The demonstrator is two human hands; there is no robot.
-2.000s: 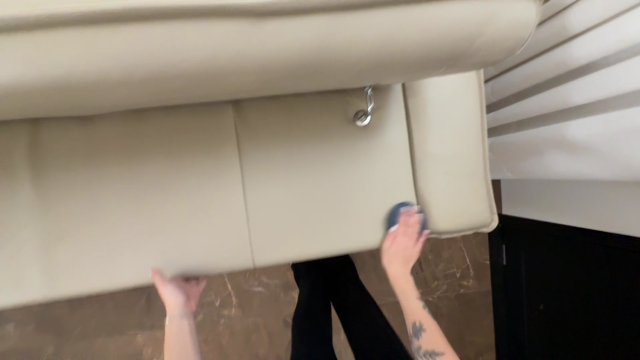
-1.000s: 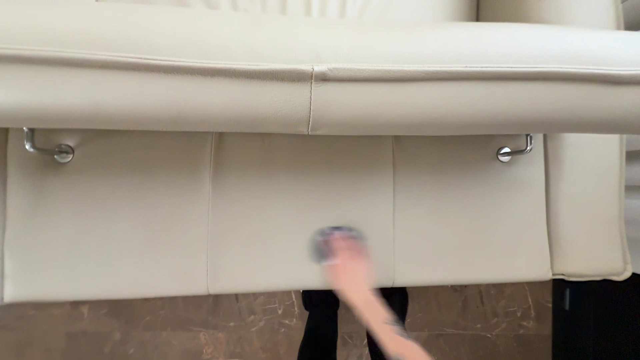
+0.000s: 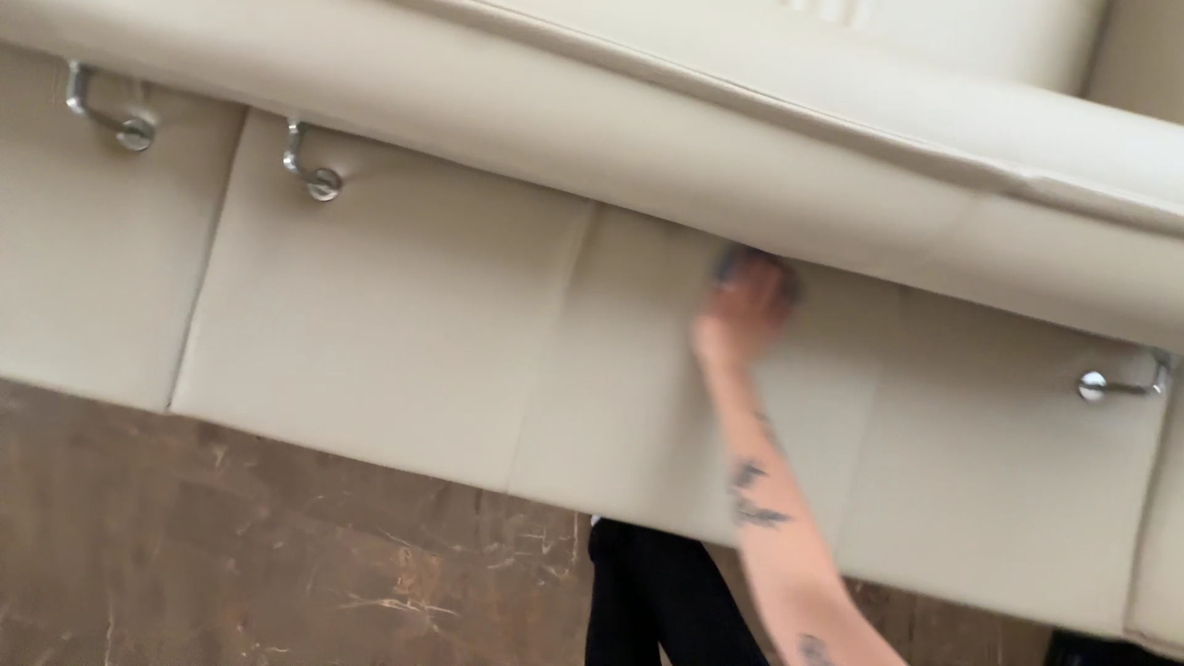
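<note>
My right hand (image 3: 743, 310) is pressed to the cream leather back of a sofa (image 3: 388, 305), just below its padded upper roll. Under the fingers is a dark blue round pad (image 3: 731, 266), blurred and mostly covered by the hand. Chrome brackets show on either side: two at the left, one bracket (image 3: 319, 180) nearer the hand, and another bracket (image 3: 1096, 385) at the right. My left hand is outside the view.
Brown marble-look floor (image 3: 277, 546) lies below the sofa's lower edge. My legs in black trousers (image 3: 647, 592) stand close against it. The padded roll (image 3: 555, 120) runs across above, with a seat part beyond it at the top right.
The left hand, at the sofa's lower edge two seconds ago, is out of view. My right hand has moved with the pad from low on the panel up to beneath the roll. The view has shifted and tilted.
</note>
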